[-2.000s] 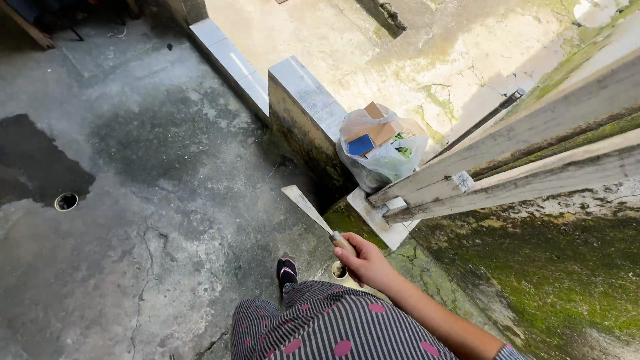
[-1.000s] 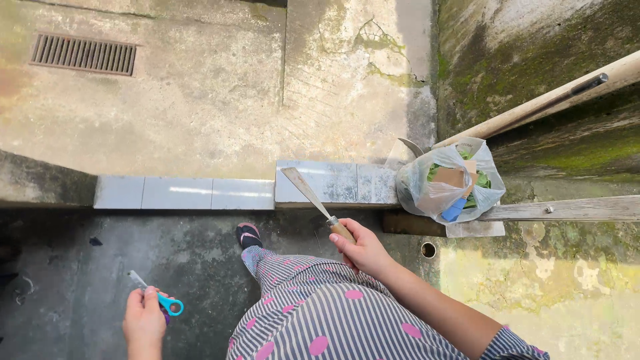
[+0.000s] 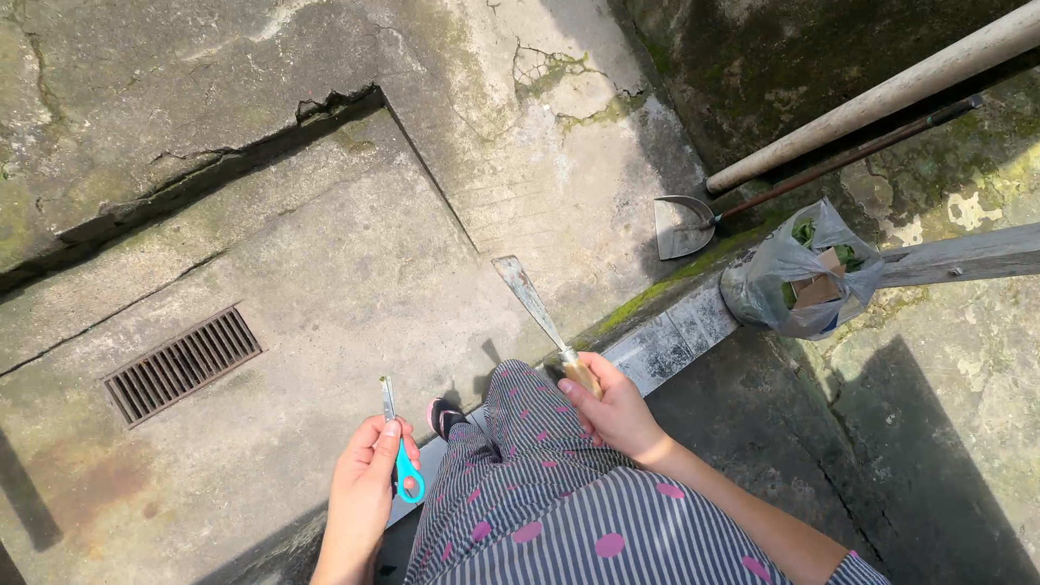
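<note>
My left hand (image 3: 370,467), low and left of the middle, grips a small pair of scissors (image 3: 409,477) with turquoise handles, the blades pointing up and away from me. In my right hand (image 3: 613,406) is the pale wooden handle of a flat-bladed metal tool (image 3: 532,301), which looks like a knife or a weeding blade. Its worn, wide tip points up and to the left over the concrete. The two tools are apart, and neither touches the floor.
A tiled ledge (image 3: 662,345) runs beneath me. On it, at the right, stands a plastic bag (image 3: 800,280) with cardboard and green leaves, beside a wooden beam (image 3: 967,256). A dustpan (image 3: 684,227) and a thick pole (image 3: 869,97) lie beyond. A metal drain grate (image 3: 183,366) and a broken concrete step (image 3: 219,171) are leftward.
My left hand, out of view two seconds ago, came in with the scissors and is still holding them. One foot now shows beyond the ledge. The view has swung strongly towards the yard.
</note>
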